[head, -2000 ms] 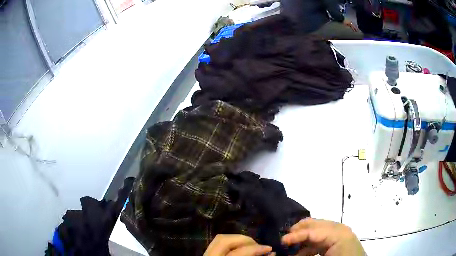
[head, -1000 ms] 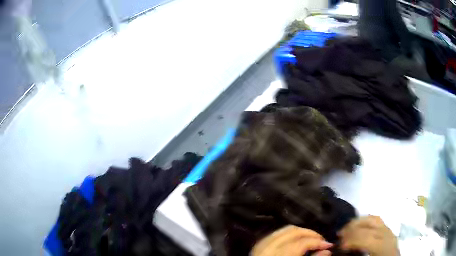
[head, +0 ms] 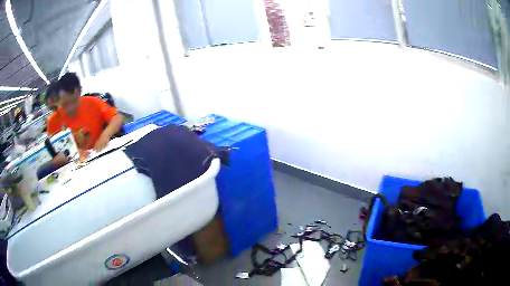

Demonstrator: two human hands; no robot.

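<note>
Neither of my hands is in the picture. The view is turned toward the wall and another machine table. A blue bin (head: 390,262) at the lower right holds dark brown-black cloth (head: 428,209). More dark cloth (head: 475,254) is heaped at the lower right corner, in front of the bin; it is too blurred to tell if it is plaid. My own sewing machine is not in view.
A white table (head: 112,229) stands at left with dark cloth (head: 170,159) over its end. A person in an orange top (head: 86,120) sits behind it. Stacked blue bins (head: 246,184) stand beside it. Dark strips (head: 271,260) and white scraps (head: 307,262) lie on the grey floor.
The view has swung away from my machine table. Both hands and the plaid garment they were on have left the picture; the neighbouring table, person and floor have come into view.
</note>
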